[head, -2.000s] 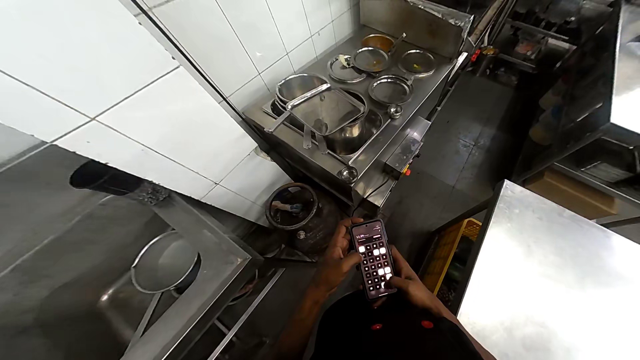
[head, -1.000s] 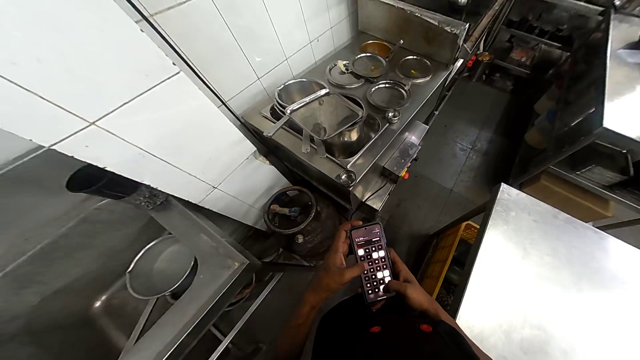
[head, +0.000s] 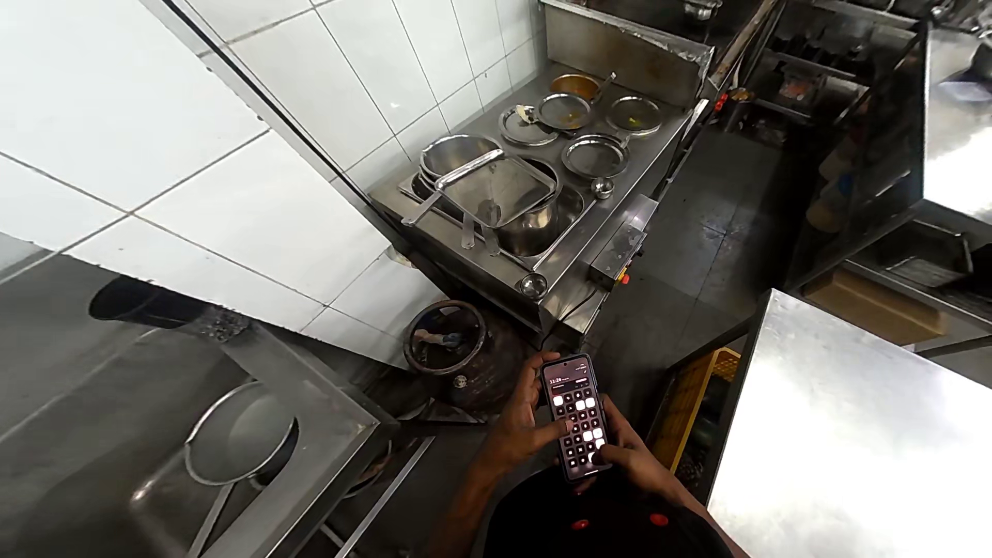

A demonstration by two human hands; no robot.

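A smartphone [head: 575, 415] with a lit screen of small square tiles is held upright in front of my body. My left hand [head: 523, 422] grips its left edge, the thumb over the screen. Around the lower right edge is my right hand [head: 629, 449], with its thumb at the bottom of the screen. Beyond the phone, a steel counter unit [head: 496, 271] bears a rectangular steel tray [head: 500, 188], a steel pot [head: 535, 229] and several round steel plates [head: 595, 156].
A gas cylinder [head: 496, 364] stands on the floor just beyond my left hand. A steel table [head: 860, 434] is at the right, with a yellow crate [head: 686, 411] beside it. At the lower left, a round steel pan [head: 240, 434] lies in a sink-like basin [head: 167, 465].
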